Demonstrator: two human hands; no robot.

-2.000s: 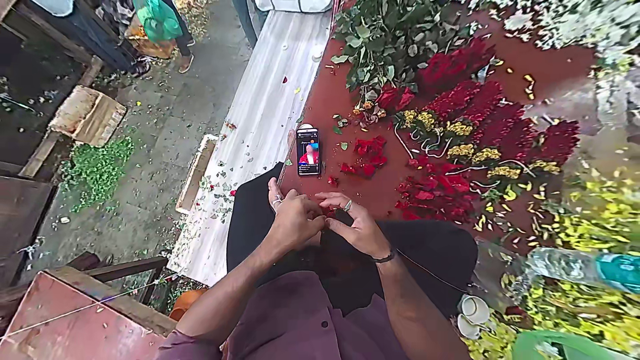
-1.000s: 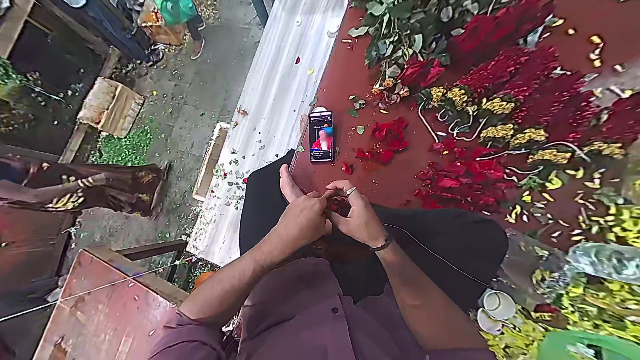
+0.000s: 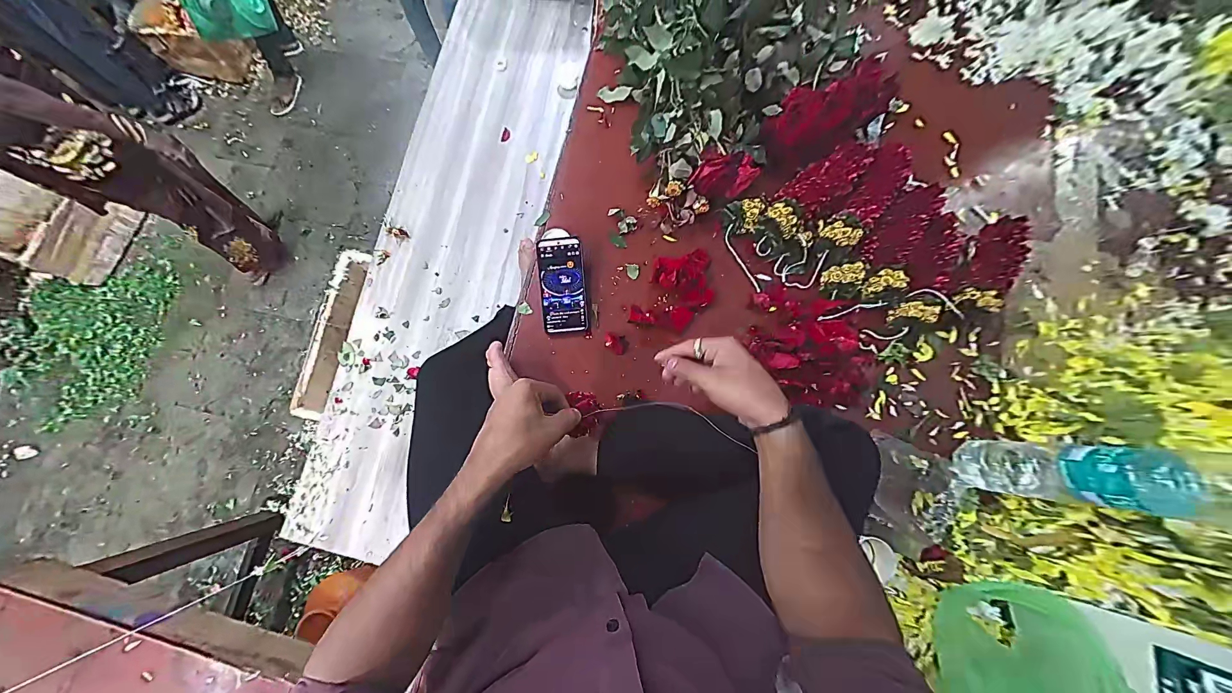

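Note:
My left hand (image 3: 527, 419) pinches a thin thread (image 3: 664, 405) over my lap, with a small red flower (image 3: 583, 408) at its fingertips. Across from it, my right hand (image 3: 724, 377) is raised above my other knee, fingers curled; whether it holds part of the thread I cannot tell. Loose red petals (image 3: 681, 286) lie on the red-brown surface in front of me, beside a phone (image 3: 562, 286) with a lit screen. Further right are bundles of dark red garlands (image 3: 871, 207) with yellow flower clusters (image 3: 844, 273) and pale strings.
Leafy green stems (image 3: 707, 63) lie at the back. Yellow petals (image 3: 1078, 568), a plastic bottle (image 3: 1131, 476) and a green round object (image 3: 1025, 640) are on the right. A white ribbed board (image 3: 462, 164) runs along the left. People stand at the upper left, one in patterned brown cloth (image 3: 178, 173).
My right hand has moved right, away from my left hand, and the thread now shows between them. The phone's screen picture has changed. A person in brown cloth has moved up the left side.

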